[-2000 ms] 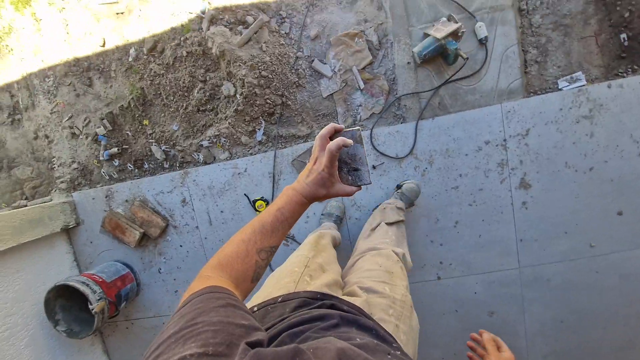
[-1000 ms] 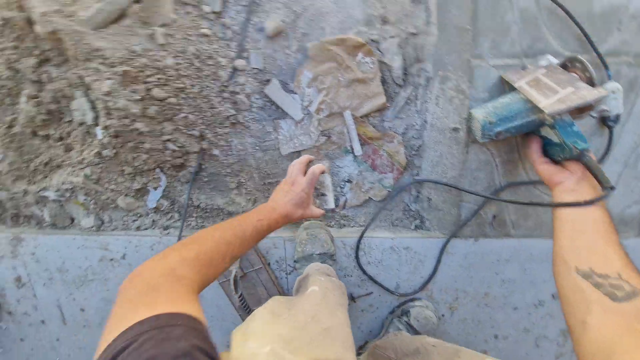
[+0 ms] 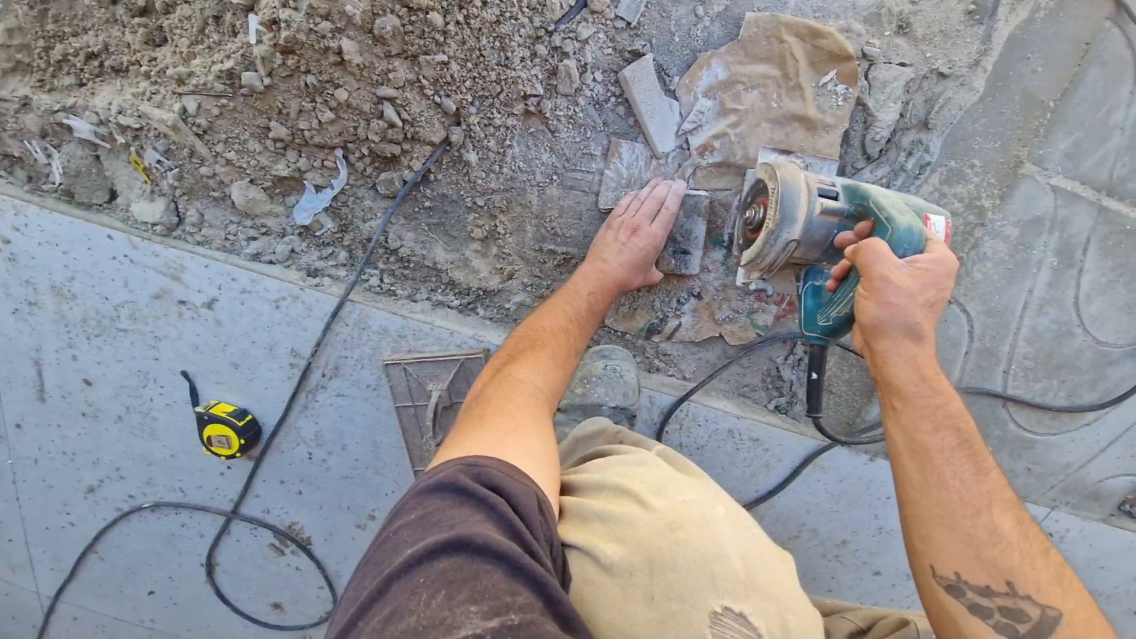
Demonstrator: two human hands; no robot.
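Note:
My right hand [image 3: 896, 275] grips the rear handle of a green corded circular saw [image 3: 879, 213], whose round blade guard faces left over the rubble strip. My left hand [image 3: 637, 232] lies with its palm down and fingers together on a small grey tile piece [image 3: 685, 232], just left of the saw. The tile lies on the dusty ground beside another flat piece [image 3: 625, 170]. Part of it is hidden under the hand. Whether the blade touches the tile cannot be told.
A black cord [image 3: 710, 377] runs from the saw past my boot [image 3: 600, 382]. Another cord [image 3: 333, 311] loops over the grey paving [image 3: 115, 328]. Nearby lie a yellow and black tape measure [image 3: 227, 429], a ribbed metal-framed panel [image 3: 426, 395], crumpled brown paper [image 3: 781, 84] and rubble [image 3: 373, 106].
My right hand has brought the saw from the right slab to beside my left hand and turned it. My left hand has lowered the tile piece to the ground. The view has moved closer.

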